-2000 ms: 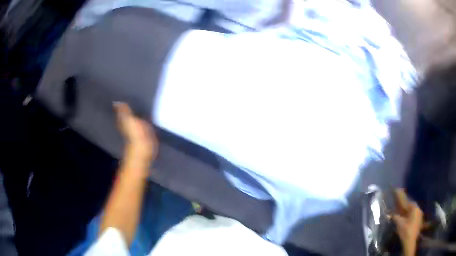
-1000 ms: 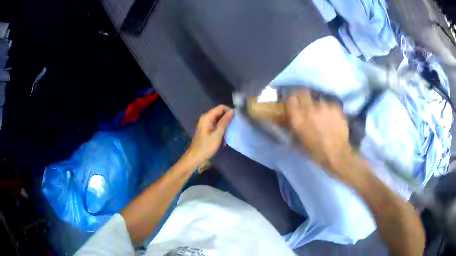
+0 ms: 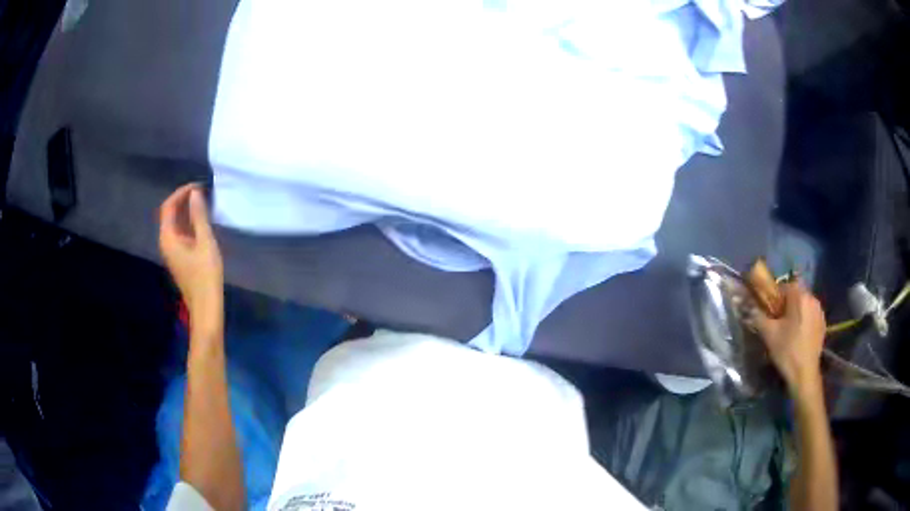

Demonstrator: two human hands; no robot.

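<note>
A pale blue garment (image 3: 449, 130), glaring white under the light, lies spread over the grey padded table (image 3: 120, 110). A narrower part of it hangs down at the near edge. My left hand (image 3: 190, 228) is at the garment's near left corner, thumb and fingers close together at its edge; whether it pinches the cloth is unclear. My right hand (image 3: 793, 329) holds the steam iron (image 3: 720, 314) by its wooden handle at the table's near right edge, away from the garment, with the metal side tilted up.
A black phone (image 3: 61, 172) lies on the table at the left. A blue plastic bag (image 3: 225, 424) is below the near edge. A yellowish cable with a white fitting (image 3: 870, 307) runs behind the iron. Dark greenish cloth or plastic (image 3: 698, 444) is below right.
The iron and my right hand have moved from the garment to the right edge. My left hand now shows further left. The view has turned, and the garment now appears broadly spread.
</note>
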